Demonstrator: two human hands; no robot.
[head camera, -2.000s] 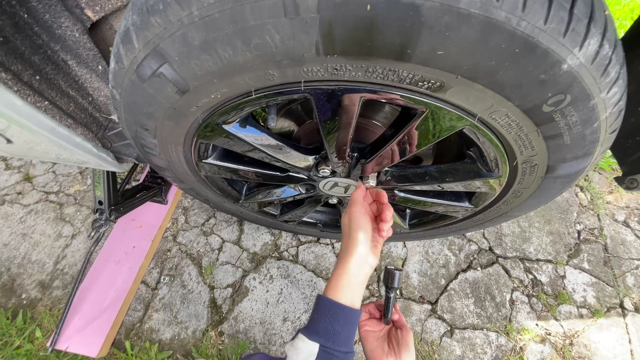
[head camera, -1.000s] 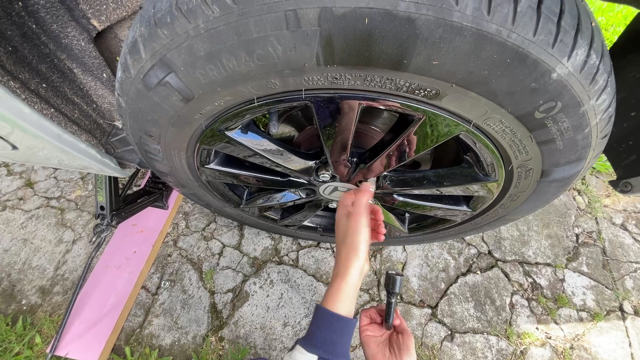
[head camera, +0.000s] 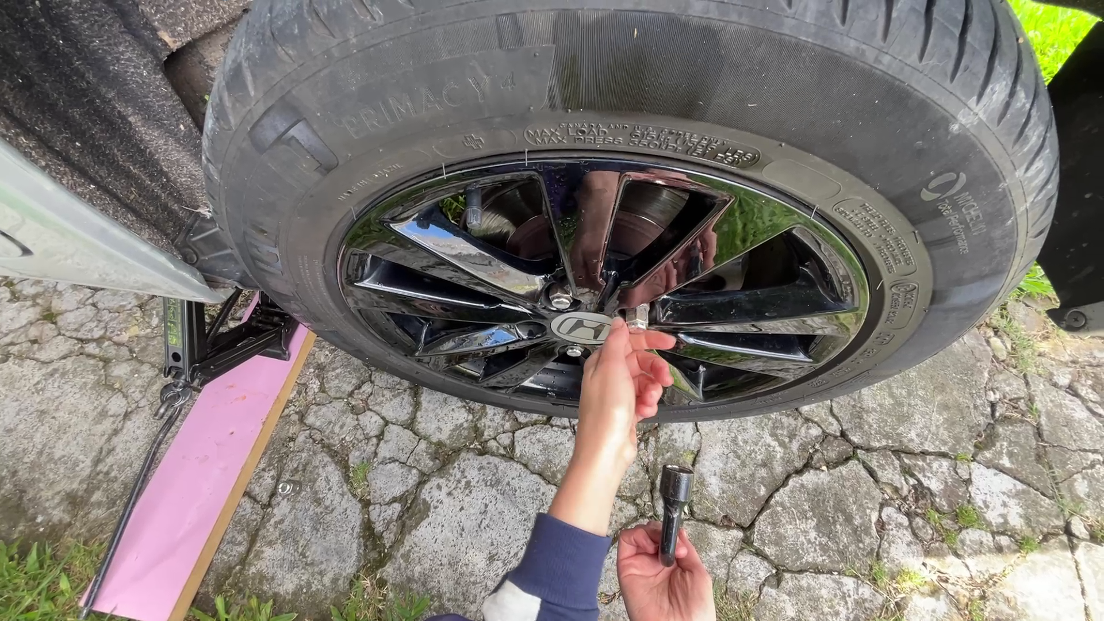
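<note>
A black multi-spoke alloy wheel (head camera: 604, 216) with a Honda centre cap (head camera: 580, 328) fills the upper view. My left hand (head camera: 617, 379) reaches up to the hub, thumb and index finger at a silver lug nut (head camera: 638, 316) just right of the cap; the far side of the grip is hidden. Another lug nut (head camera: 561, 298) sits at the cap's upper left, and part of a third fastener (head camera: 574, 351) shows below it. Lower down, my right hand (head camera: 664, 573) holds a black socket (head camera: 674, 509) by its narrow end, its wide end up, away from the wheel.
At left, a black scissor jack (head camera: 233, 336) stands on a pink board (head camera: 203, 448), a metal rod (head camera: 134, 509) hooked to it. A small metal nut (head camera: 289, 487) lies on the cracked stone paving (head camera: 483, 509). A light body panel (head camera: 86, 220) juts in beside the tyre (head camera: 690, 69).
The fingers of my left hand have shifted about the lug nut and are spread more than one second ago. My right hand still holds the socket in much the same place.
</note>
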